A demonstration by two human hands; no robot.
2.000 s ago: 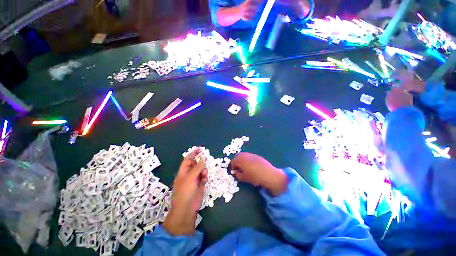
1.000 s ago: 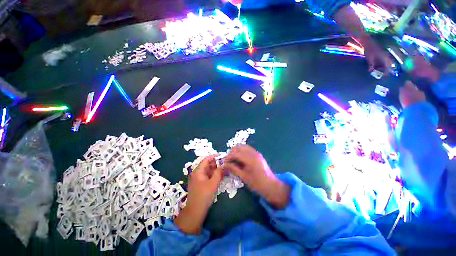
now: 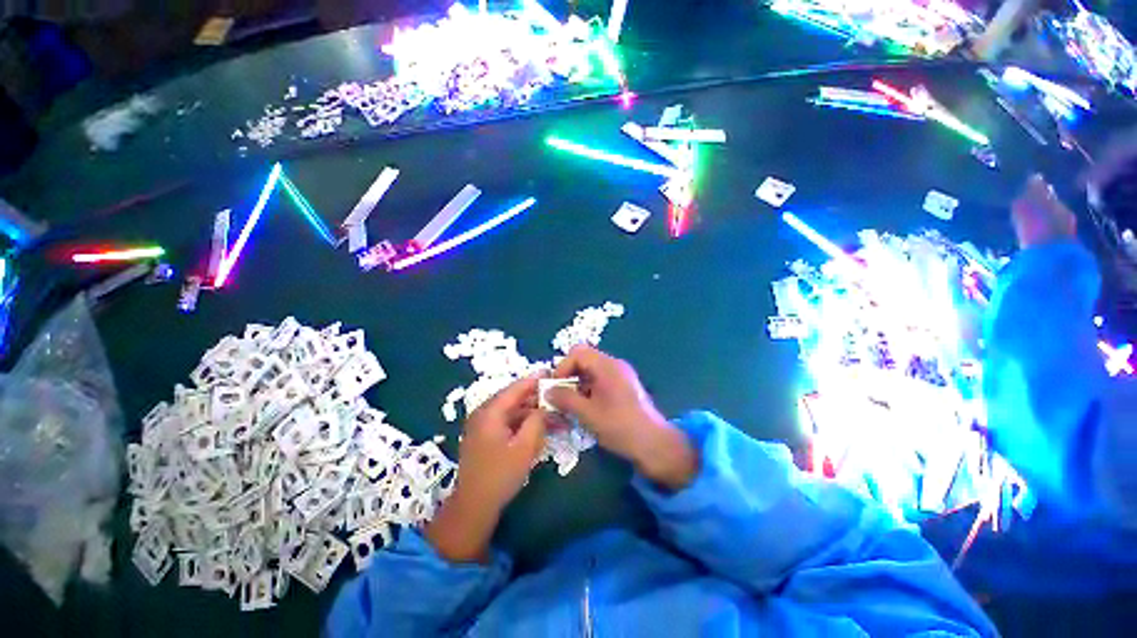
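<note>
A white square plate (image 3: 559, 394) is held between the fingertips of both my bare hands in front of me. My left hand (image 3: 501, 446) grips its left side. My right hand (image 3: 611, 405) grips its right side, with fingers over it. Whether a small insert sits in the plate cannot be told. Small white inserts (image 3: 490, 354) lie in a pile just beyond and partly under my hands. A big heap of white square plates (image 3: 268, 455) with dark openings lies to the left.
A dazzling heap of lit sticks (image 3: 892, 361) lies at right beside a neighbour's blue sleeve (image 3: 1045, 361). Lit and unlit strips (image 3: 464, 233) lie beyond my hands. Loose plates (image 3: 631, 217) lie on the green table. A clear plastic bag (image 3: 56, 449) is far left.
My hands came together from apart over the insert pile; the white plate now shows between them. The neighbour's hand and other people's hands at the upper right have moved. Some sticks changed colour.
</note>
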